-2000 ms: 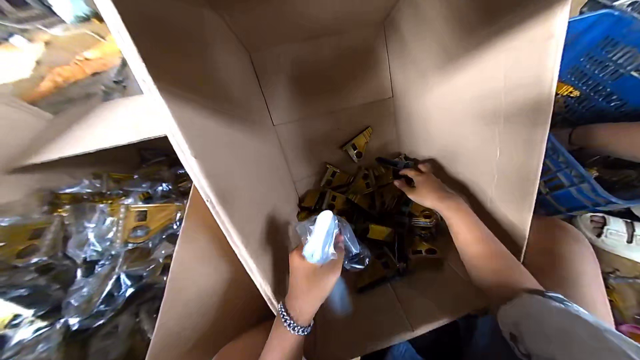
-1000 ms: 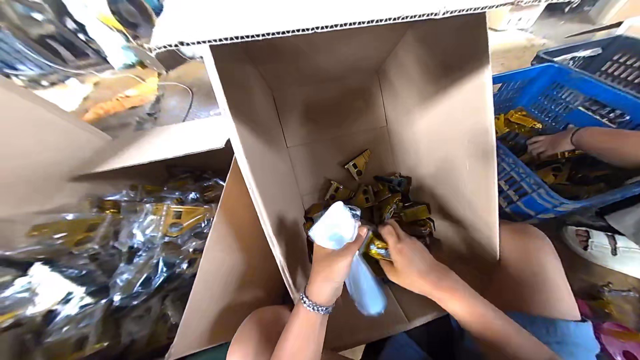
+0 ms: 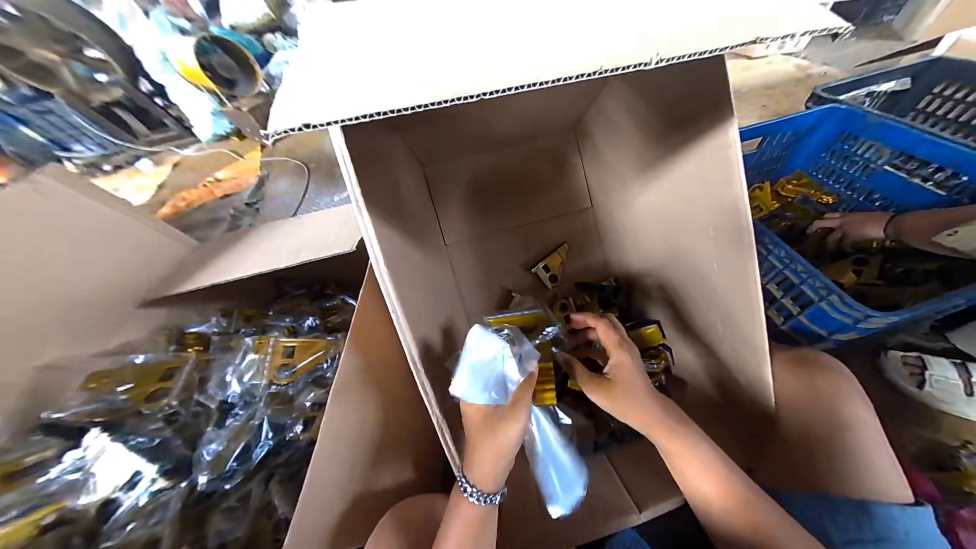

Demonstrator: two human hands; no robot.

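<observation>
My left hand [image 3: 496, 419], with a chain bracelet at its wrist, grips a bundle of clear plastic bags [image 3: 492, 366] over the tall cardboard box [image 3: 671, 229]. The lower end of the bundle hangs below the hand. Just right of it, my right hand [image 3: 610, 366] has its fingers bent near a gold-coloured metal bracket [image 3: 545, 381] at the bags; whether it grips anything is unclear. Beneath both hands, loose gold and dark brackets [image 3: 648, 343] lie in the box, one gold bracket [image 3: 551, 265] a little apart from the pile.
On the left, a second cardboard box [image 3: 343, 412] holds many bagged brackets [image 3: 297, 358]. A blue plastic crate [image 3: 862, 152] with gold parts stands at right, a co-worker's hand [image 3: 846, 227] inside it. A raised cardboard flap [image 3: 496, 61] crosses the box's far side.
My right hand has moved from the dark parts at the pile's right to beside my left hand. The co-worker's hand now shows inside the blue crate. The view has shifted.
</observation>
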